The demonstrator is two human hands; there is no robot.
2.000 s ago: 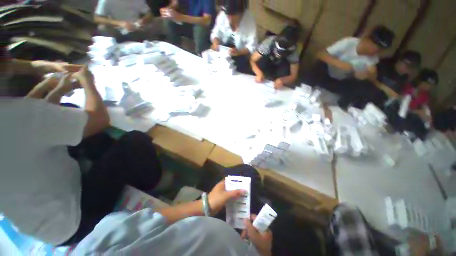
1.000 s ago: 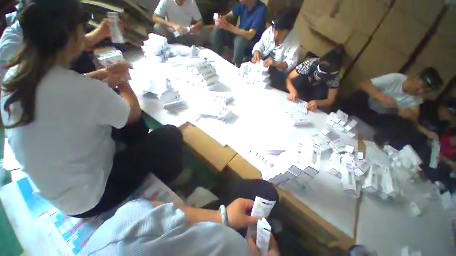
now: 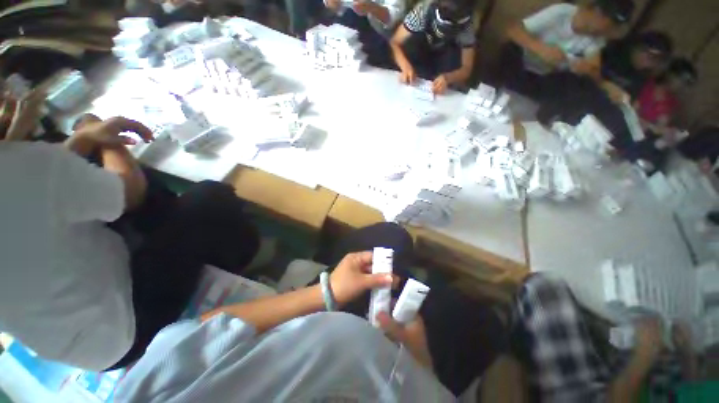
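My left hand [image 3: 355, 279], with a pale band at the wrist, grips a slim white carton [image 3: 381, 285] with dark print at its top end. The carton stands upright above my lap, with my thumb across it. My right hand [image 3: 404, 329] is lower and to the right, partly hidden by my clothing. It holds a second white carton [image 3: 411, 299], tilted to the right, with a dark mark at its top. The two cartons are close side by side. Blur hides how far their flaps are folded.
The white table [image 3: 347, 146] lies ahead, with a brown cardboard edge [image 3: 284, 197]. Loose white cartons [image 3: 504, 165] heap on it, with grey-ended ones [image 3: 430, 206] near the edge. A person [image 3: 59, 252] sits close at left; a checked sleeve [image 3: 560, 323] is at right. Others sit across.
The wide printed piece seen in my left hand two seconds ago now shows as a narrow carton. The two cartons, overlapping one second ago, are now side by side. The camera view has shifted.
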